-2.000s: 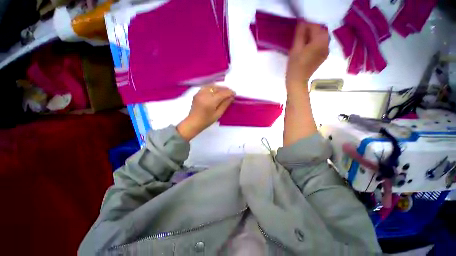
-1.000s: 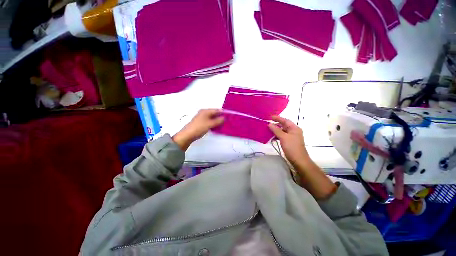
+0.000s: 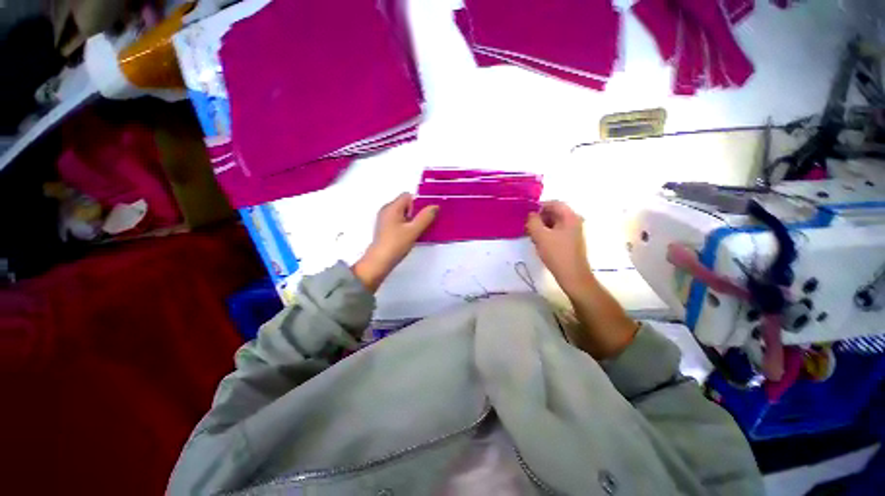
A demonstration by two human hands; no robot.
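A small magenta fabric piece [image 3: 477, 220] lies flat over other magenta pieces [image 3: 485, 182], whose white edges show above it, on the white table. My left hand [image 3: 396, 231] holds its left end between thumb and fingers. My right hand [image 3: 558, 237] holds its right end between thumb and fingers. Another stack of magenta pieces [image 3: 548, 34] lies at the top, cut off by the picture's edge.
Large magenta panels [image 3: 315, 87] are stacked at the left. Fanned strips [image 3: 701, 48] lie at the upper right. The sewing machine head [image 3: 737, 266] stands at the right, above a blue basket [image 3: 796, 407]. Red cloth [image 3: 107, 358] is at the lower left. Loose threads lie near the table's front edge.
My right hand has come from the upper stack to the near pieces, and both hands have laid the held piece level over the pile, lower rows showing above it. The whole view has shifted slightly.
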